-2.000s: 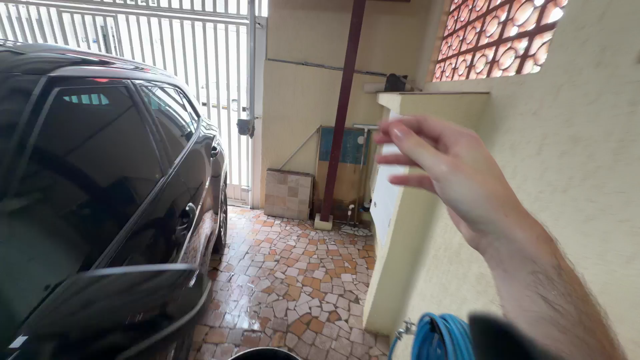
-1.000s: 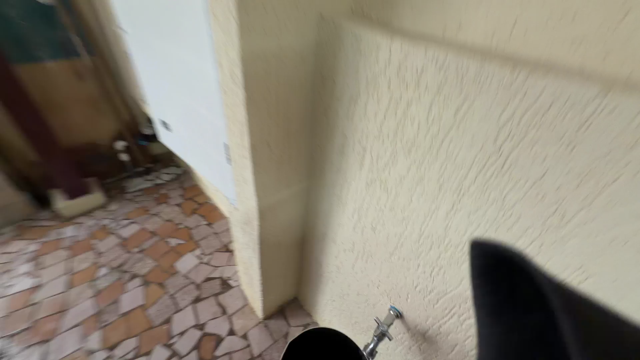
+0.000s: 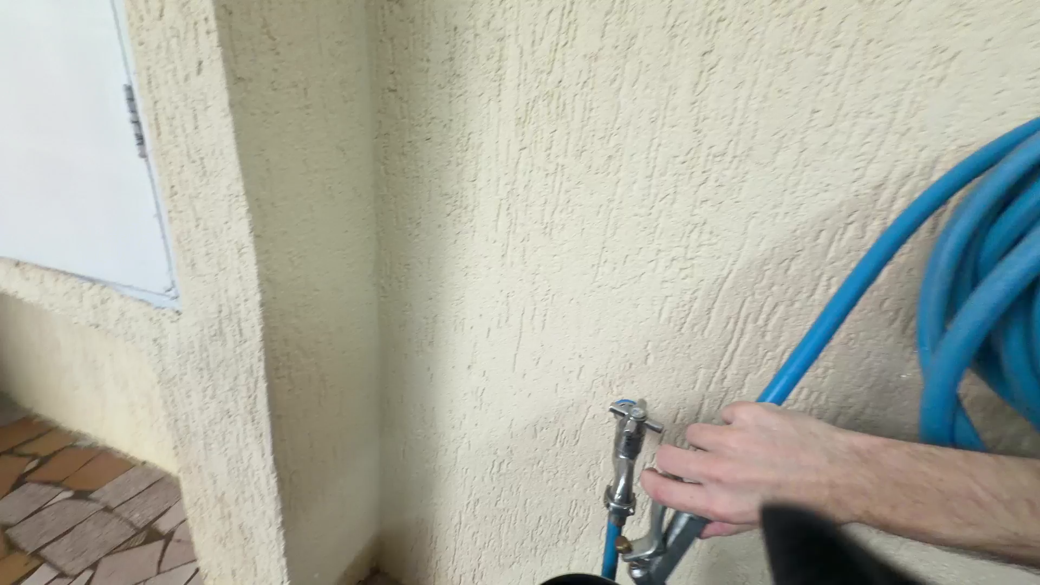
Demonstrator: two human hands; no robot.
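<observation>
My right hand (image 3: 739,467) comes in from the right edge, its fingers closed around the grey metal hose spray gun (image 3: 674,540) at the end of a blue hose (image 3: 845,305). The gun's nozzle end points down. Just left of my fingertips, a chrome wall tap (image 3: 627,455) with a cross handle has a blue hose fixed to its outlet. The rest of the blue hose hangs in a coil (image 3: 987,284) at the right edge. My left hand is outside the view.
A rough cream wall (image 3: 528,203) stands behind the tap. A wall corner (image 3: 244,325) juts out at left, beside a white metal door (image 3: 73,146). Stone-piece flooring (image 3: 89,512) lies at lower left. Dark blurred shapes cover part of the lower edge.
The view has turned right and down from the car and gate to the wall. My right hand, raised and empty two seconds ago, now holds the spray gun.
</observation>
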